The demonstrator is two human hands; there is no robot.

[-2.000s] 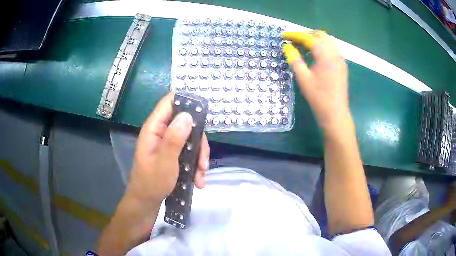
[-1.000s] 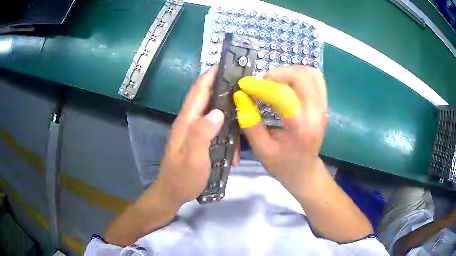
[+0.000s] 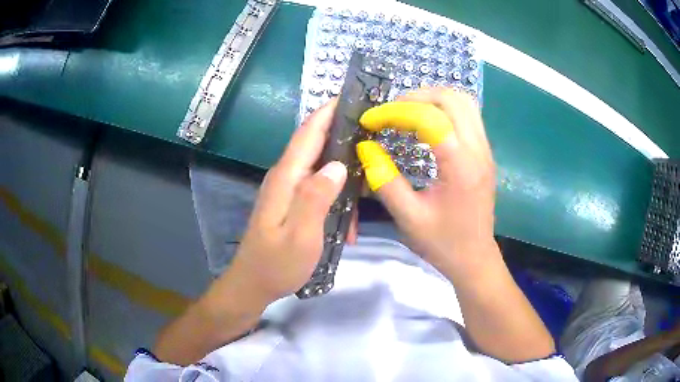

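My left hand (image 3: 298,201) grips a long, narrow dark grey bar fixture (image 3: 344,160), which slants above the near edge of the tray. A round silvery component (image 3: 376,94) sits near its upper end. My right hand (image 3: 436,175) wears yellow finger cots on thumb and index finger. Both fingertips are at the bar's right side, just below that component, with a small gap between them; I cannot tell whether they hold a small part. The clear blister tray (image 3: 306,93) with a dense grid of round components lies behind, partly hidden by the bar and my hands.
A second, paler bar (image 3: 224,74) lies slanted on the green bench (image 3: 552,157), left of the tray. Dark ribbed stacked bars (image 3: 662,216) stand at the right bench edge. A black flat object (image 3: 52,15) is at the upper left. Another person's arm (image 3: 634,354) shows at lower right.
My right hand has come from the tray's upper right to the bar. The bar has turned to show another face, and a component now shows near its top. Since one second ago, the bar has tilted slightly.
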